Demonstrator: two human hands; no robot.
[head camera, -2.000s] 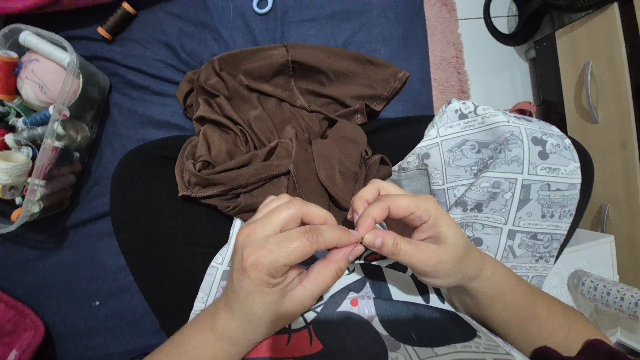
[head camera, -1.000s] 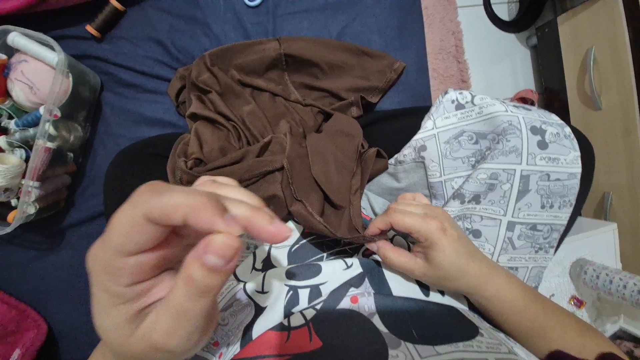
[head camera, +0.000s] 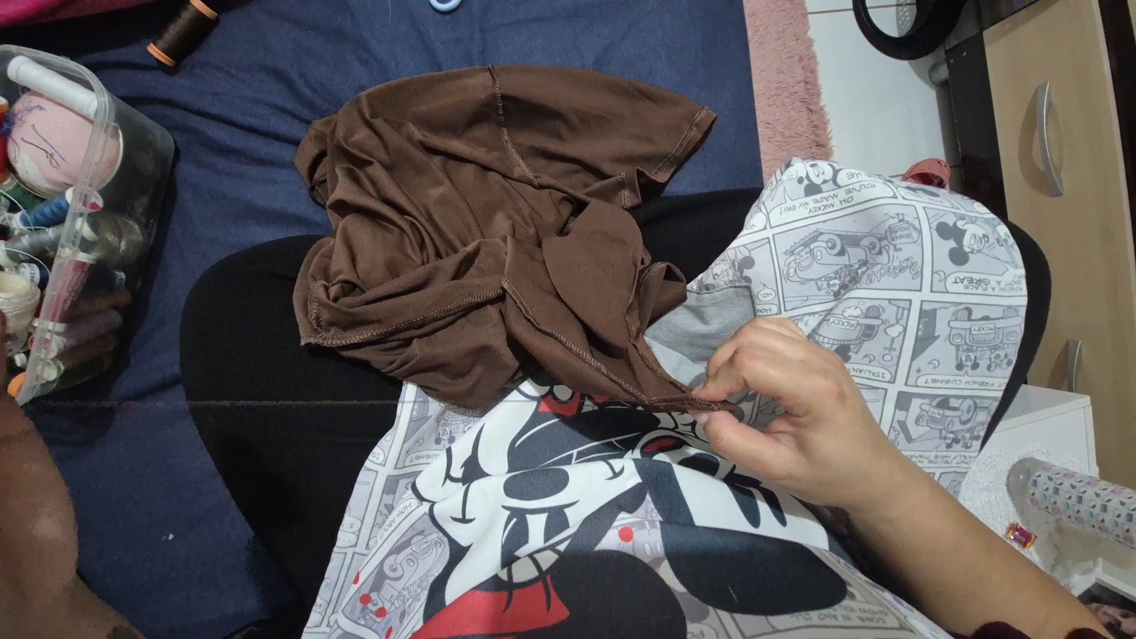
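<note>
A brown knit garment (head camera: 444, 195) with overlocked seams lies bunched over my lap. My right hand (head camera: 781, 408) pinches a seamed corner of it between thumb and fingers. From that corner a thin dark thread (head camera: 355, 403) runs taut to the left, across my black-clad leg. At the left edge is my left hand (head camera: 11, 373), mostly cut off by the frame; its fingers and any needle are hidden. Below the garment spreads a cartoon-printed white and grey cloth (head camera: 887, 266) over my lap.
A clear plastic box (head camera: 133, 142) of thread spools and a pink pincushion (head camera: 67, 142) stands at the left on dark blue fabric (head camera: 222, 98). A brown thread spool (head camera: 183, 33) lies behind it. At the right are a wooden drawer unit (head camera: 1021, 115) and a white stand (head camera: 1047, 408).
My left hand has moved away from the right hand to the far left edge, and the thread now stretches between them. The right hand keeps its pinch on the brown cloth.
</note>
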